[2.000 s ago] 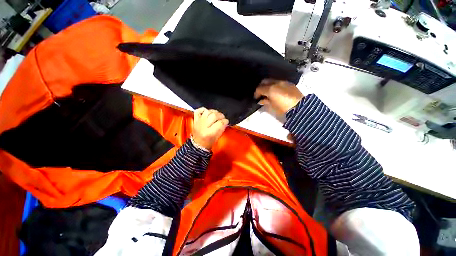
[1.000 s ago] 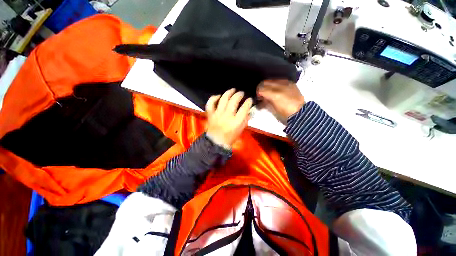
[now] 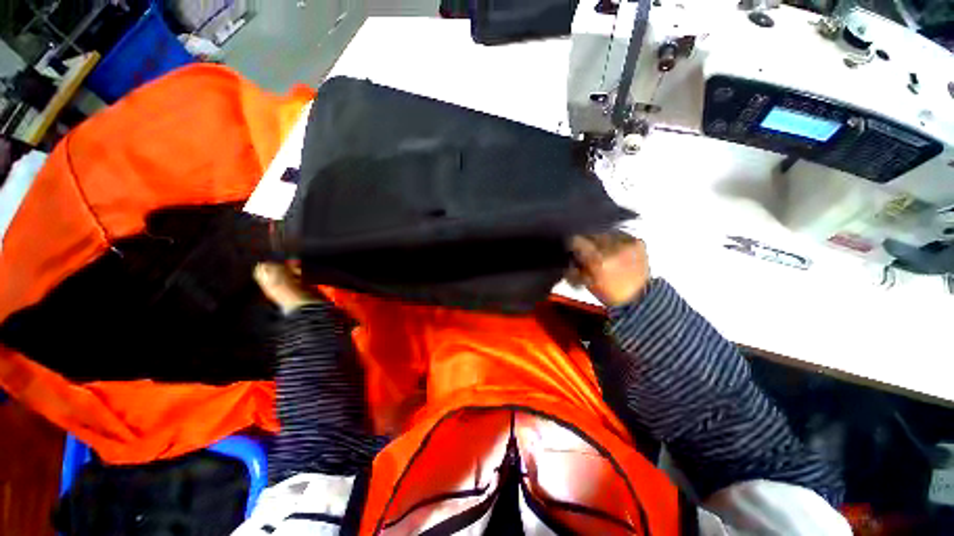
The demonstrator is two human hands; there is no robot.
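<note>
A black fabric panel point(image 3: 439, 188) lies over the front edge of the white machine tabletop, its lower part hanging towards the orange-aproned lap. My left hand point(image 3: 280, 285) holds its lower left corner, the fingertips partly hidden by the cloth. My right hand point(image 3: 610, 268) grips its lower right edge, slightly blurred. The panel's right end lies beside the presser foot and needle area point(image 3: 598, 150) of the sewing machine point(image 3: 722, 63). Whether it is under the foot cannot be told.
Thread snips point(image 3: 769, 252) lie on the tabletop point(image 3: 837, 335) at the right. A black piece point(image 3: 523, 19) lies at the back. An orange and black heap point(image 3: 157, 126) is at the left, above a blue crate point(image 3: 247, 452) with black pieces. Another blue crate point(image 3: 141, 52) stands behind.
My left hand has moved left to the panel's far corner. The panel has turned and spread wider, towards me. My right hand has moved slightly down, still at its right edge.
</note>
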